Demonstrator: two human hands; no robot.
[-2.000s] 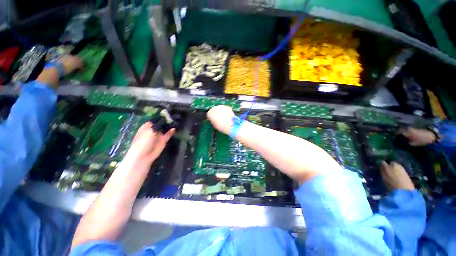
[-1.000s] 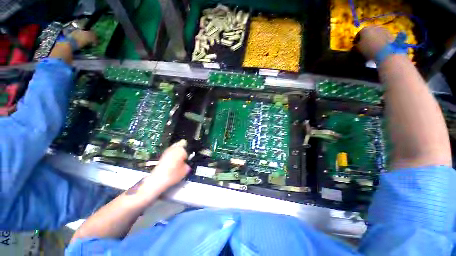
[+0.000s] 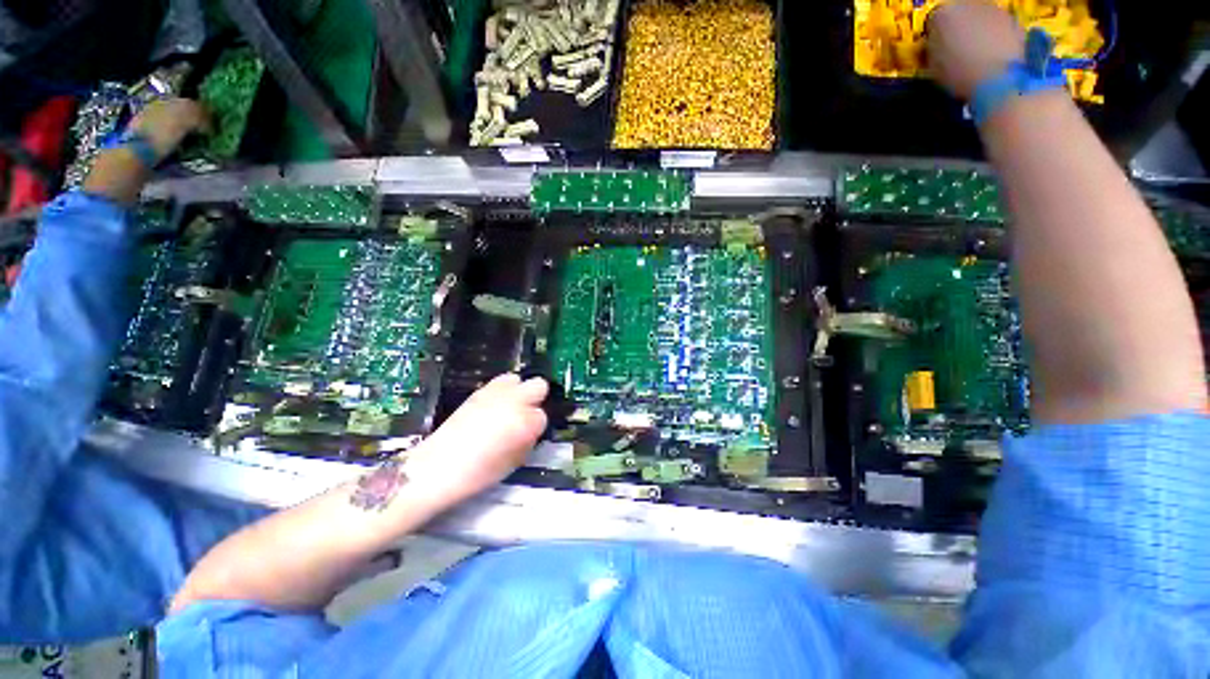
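My left hand (image 3: 498, 422) rests at the lower left corner of the middle carrier, fingers bent together; whether a small part is between them cannot be told. The green circuit board (image 3: 664, 338) lies in that black carrier, with rows of small blue-white parts. My right hand (image 3: 975, 51), with a light blue wrist band, is in the bin of yellow blocks (image 3: 892, 37) at the upper right. Its fingertips are blurred and partly hidden among the blocks. One yellow block (image 3: 920, 390) stands on the right-hand board (image 3: 949, 299).
Bins of pale cylindrical parts (image 3: 544, 60) and small yellow-gold parts (image 3: 697, 73) stand behind the metal rail (image 3: 458, 175). A neighbour's hand (image 3: 169, 126) reaches to green parts (image 3: 232, 100) at left. Another board (image 3: 319, 318) lies left. The front rail (image 3: 531, 515) runs near me.
My right hand has gone from the middle board to the yellow block bin. My left hand has moved down and right to the middle carrier's corner. The view has shifted.
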